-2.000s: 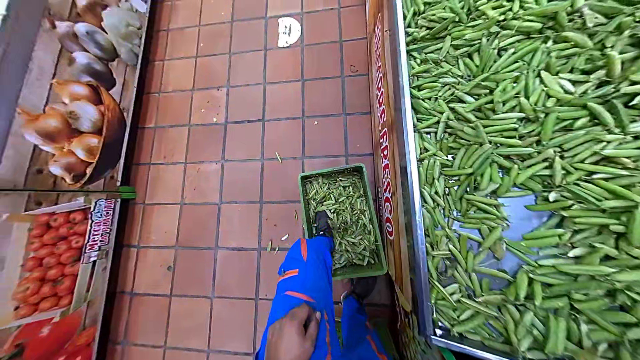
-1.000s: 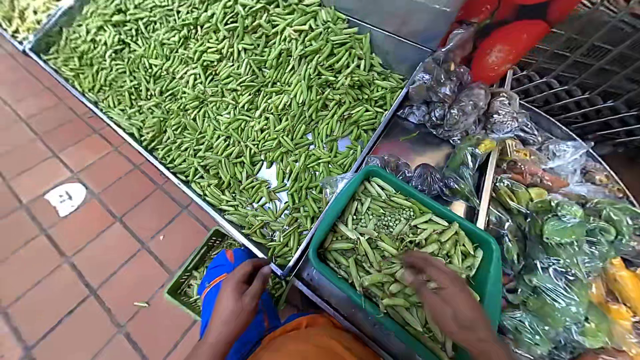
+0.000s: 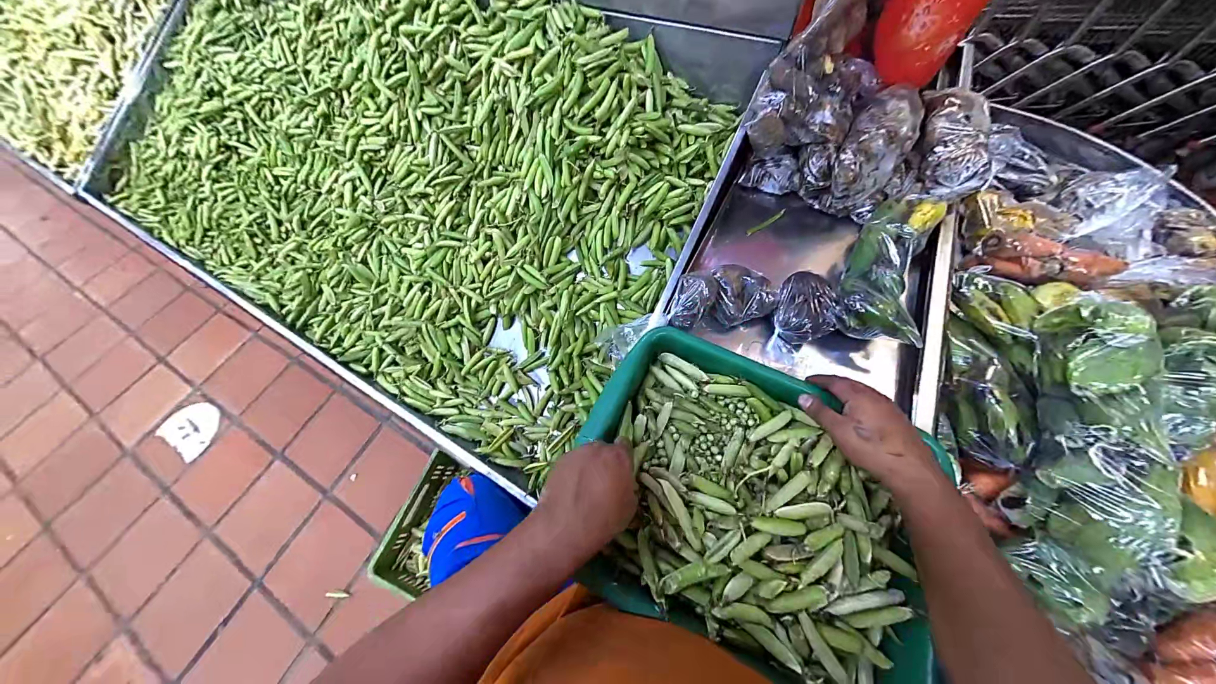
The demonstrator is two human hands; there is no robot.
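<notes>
A green plastic tub point(image 3: 708, 351) full of pea pods point(image 3: 788, 513), with some loose shelled peas point(image 3: 708, 423) among them, is close in front of my body. My left hand point(image 3: 591, 489) grips the tub's left rim, its fingers curled and mostly hidden from view. On the far right side, my right hand point(image 3: 869, 427) is closed over the rim, thumb outside and the other fingers partly hidden. The tub overlaps the near corner of a metal bin heaped with green pea pods point(image 3: 427, 190).
Bagged dark produce point(image 3: 855, 133) and bagged green vegetables point(image 3: 1092, 380) lie on metal trays at right. A green crate point(image 3: 413, 522) stands on the tiled floor by my blue-clothed leg. A white piece point(image 3: 190, 430) lies on the tiles. Paler pods point(image 3: 71, 71) fill a bin at far left.
My left hand has moved from over my leg to the tub's left rim. My right hand has gone from above the pods to the far rim. The view swung right from the floor and bin earlier.
</notes>
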